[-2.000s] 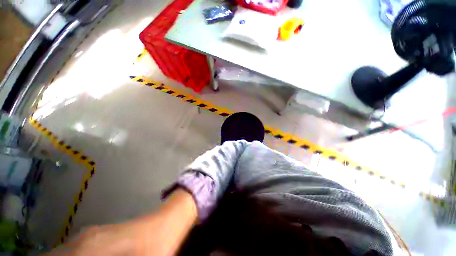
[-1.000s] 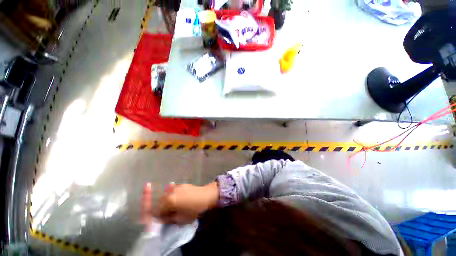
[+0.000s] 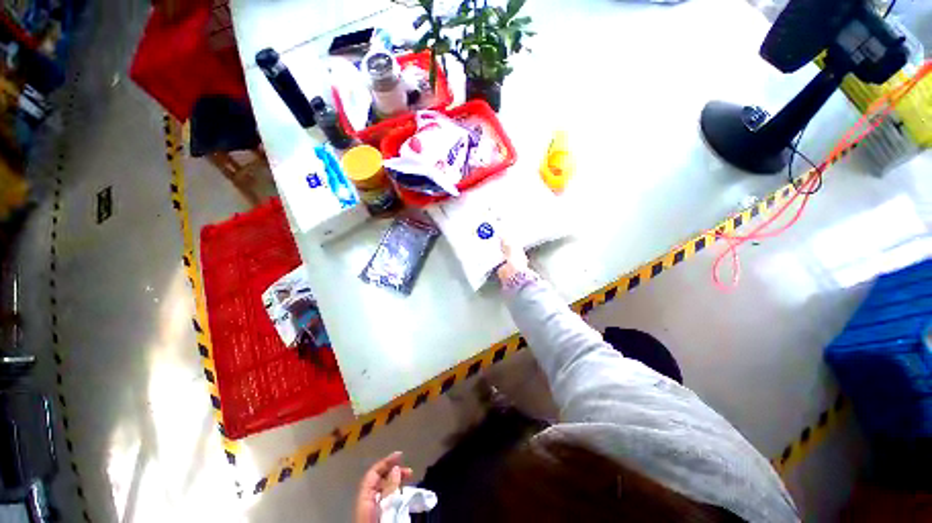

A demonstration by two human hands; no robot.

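My right hand (image 3: 513,270) reaches over the table's near edge to a flat white pack (image 3: 484,231) with a round blue mark. Its fingers are at the pack's near edge; they are small, and whether they grip it cannot be told. My left hand (image 3: 380,484) is low in the picture, cut off by the bottom edge, with curled fingers around a small crumpled white piece, perhaps tissue (image 3: 411,503). A dark flat packet (image 3: 401,254) lies left of the white pack.
The pale table (image 3: 409,352) holds red baskets (image 3: 501,138), a yellow-lidded jar (image 3: 366,169), dark bottles (image 3: 286,88), a plant (image 3: 475,39), a yellow object (image 3: 556,163) and a black fan (image 3: 751,138). A red crate (image 3: 261,337) stands left on the floor, a blue stool or crate (image 3: 889,337) right.
The view has turned and moved closer to the table's left end. My right hand has gone from over the floor to the white pack. My left hand now shows with the white piece.
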